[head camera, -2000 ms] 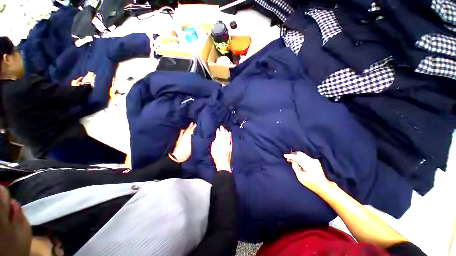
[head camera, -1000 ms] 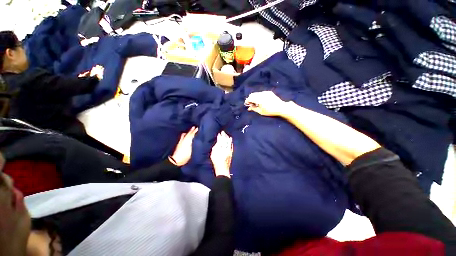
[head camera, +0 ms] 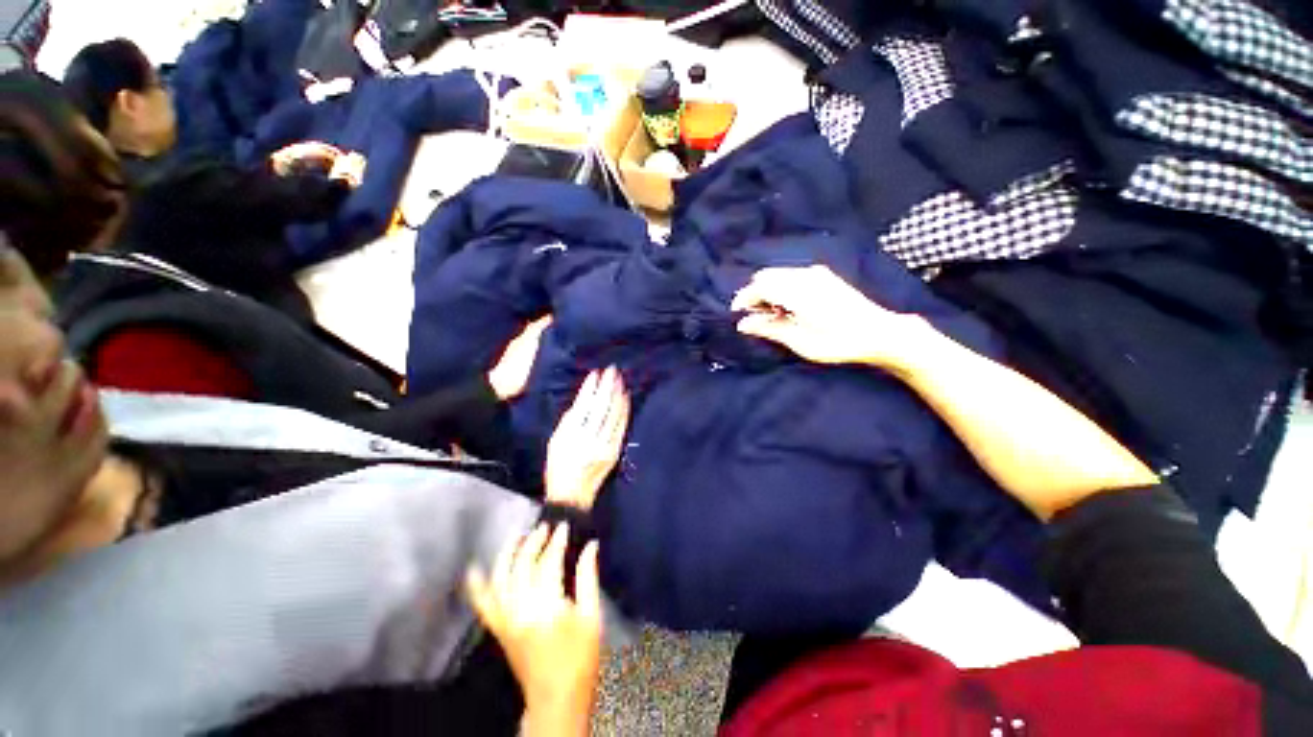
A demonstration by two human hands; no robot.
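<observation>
A navy padded jacket (head camera: pixel 778 475) lies across the table edge towards me, with small white thread marks on its front. My right hand (head camera: pixel 814 317) is over the jacket's upper middle, fingers curled and fingertips close together; whether it pinches a needle, thread or cloth cannot be made out. My left hand (head camera: pixel 544 598) is at the bottom, fingers spread, against the neighbour's dark cuff. The neighbour's hand (head camera: pixel 586 432) lies flat on the jacket, and another hand (head camera: pixel 520 360) rests at its left side.
A person in a grey vest (head camera: pixel 288 576) sits close at left, with others beyond. An open cardboard box (head camera: pixel 644 180) with bottles stands at the far side. Dark garments with check trim (head camera: pixel 994 223) are piled at right. Speckled floor (head camera: pixel 662 684) shows below.
My right hand moved from the jacket's right side to its upper middle. My left hand has come into view at the bottom. The neighbour's nearer hand shifted left, and the jacket's folds have changed.
</observation>
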